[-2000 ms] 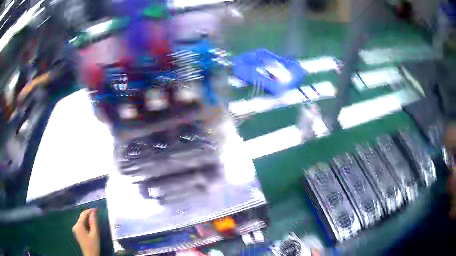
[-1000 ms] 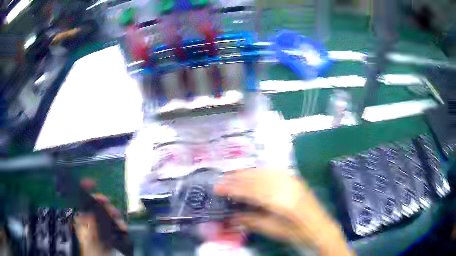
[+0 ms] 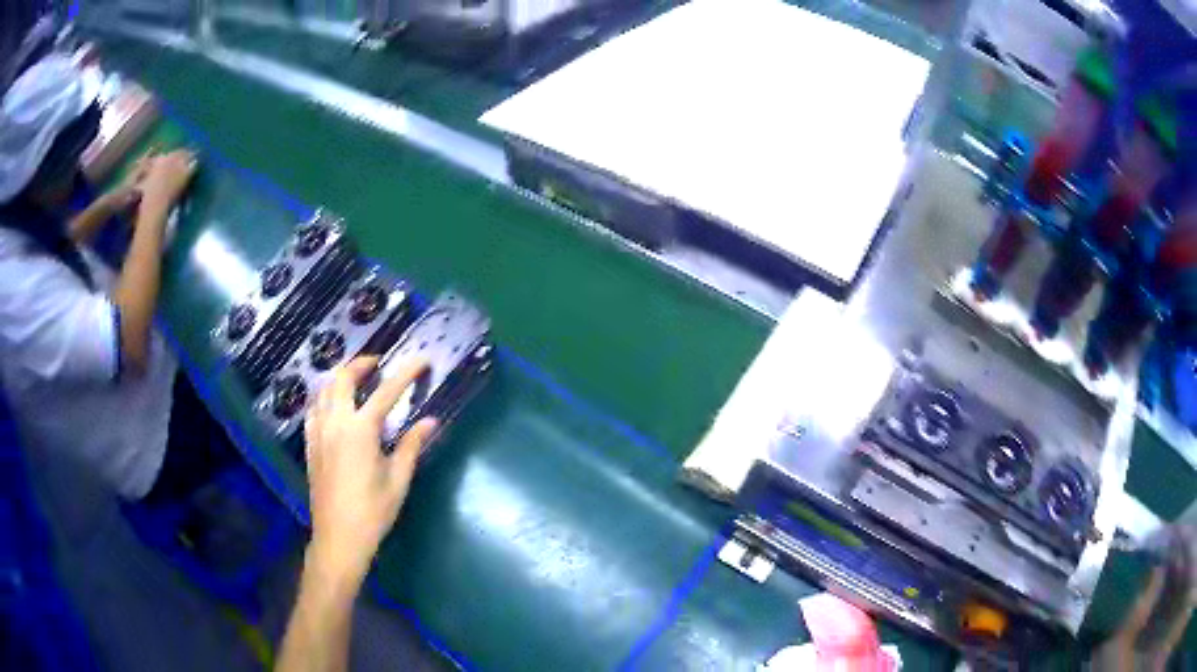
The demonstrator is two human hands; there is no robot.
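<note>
My left hand (image 3: 344, 479) is over the left group of panels, fingers spread on the near end of a pale-topped panel (image 3: 453, 335); whether it grips it cannot be told. Beside it lie panels with three ringed circles (image 3: 326, 349). Another three-ring panel (image 3: 1007, 462) lies flat in the dispensing machine's fixture. Red-filled syringes (image 3: 1050, 164) with green caps stand above and behind it, blurred. My right hand (image 3: 1158, 607) is blurred and cut off at the lower right edge, beside the machine; its grip is unclear.
A large white board (image 3: 735, 125) lies left of the machine. A pink-red cloth (image 3: 844, 633) is at the bottom edge before the machine, near the orange control (image 3: 982, 621). A person in a white cap (image 3: 59, 118) works at the bench on the far left.
The view has swung left. My left hand has moved onto the left panels. My right hand has moved from the machine's front to its right side. A panel now lies in the fixture.
</note>
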